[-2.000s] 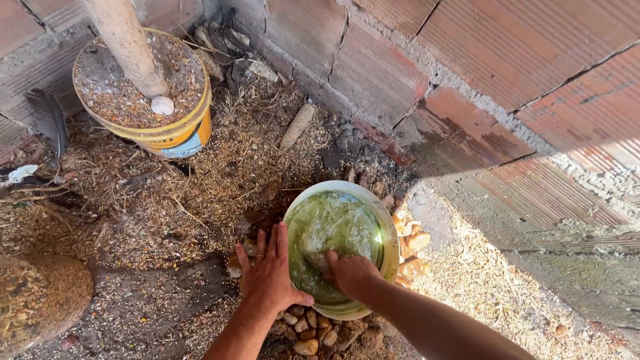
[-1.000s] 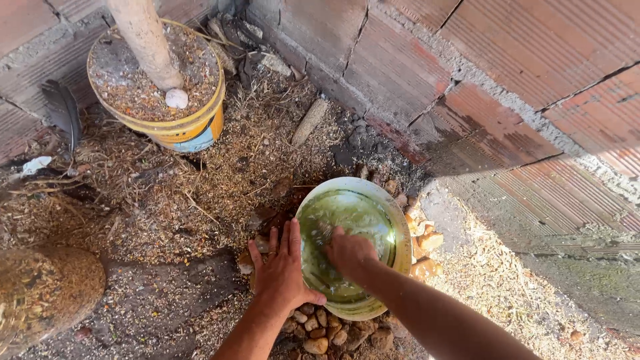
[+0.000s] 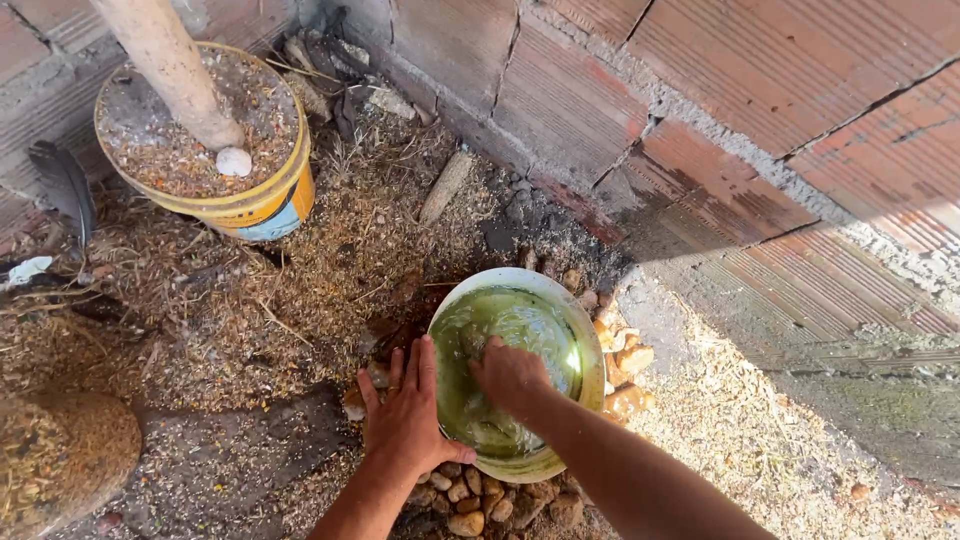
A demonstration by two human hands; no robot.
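A round, pale basin [image 3: 592, 375] of greenish, rippling water [image 3: 540, 322] stands on the ground among stones. My left hand [image 3: 409, 420] rests against its left side, fingers spread, with the thumb at the near left rim; it holds nothing. My right hand [image 3: 510, 375] reaches into the water left of the middle, its fingertips partly under the surface. Whether those fingers hold anything is hidden by the hand and the murky water.
Rounded stones [image 3: 466, 523] lie around the basin. A yellow bucket [image 3: 300, 184] at upper left holds dirt, a thick pole [image 3: 176, 82] and a whitish round object [image 3: 234, 161]. A brick wall [image 3: 705, 172] runs behind. A dark feather [image 3: 66, 184] and a rounded, grain-covered object [image 3: 67, 450] are at left.
My right hand has moved about in the water and is now left of the basin's middle. My left hand has stayed at the basin's left side.
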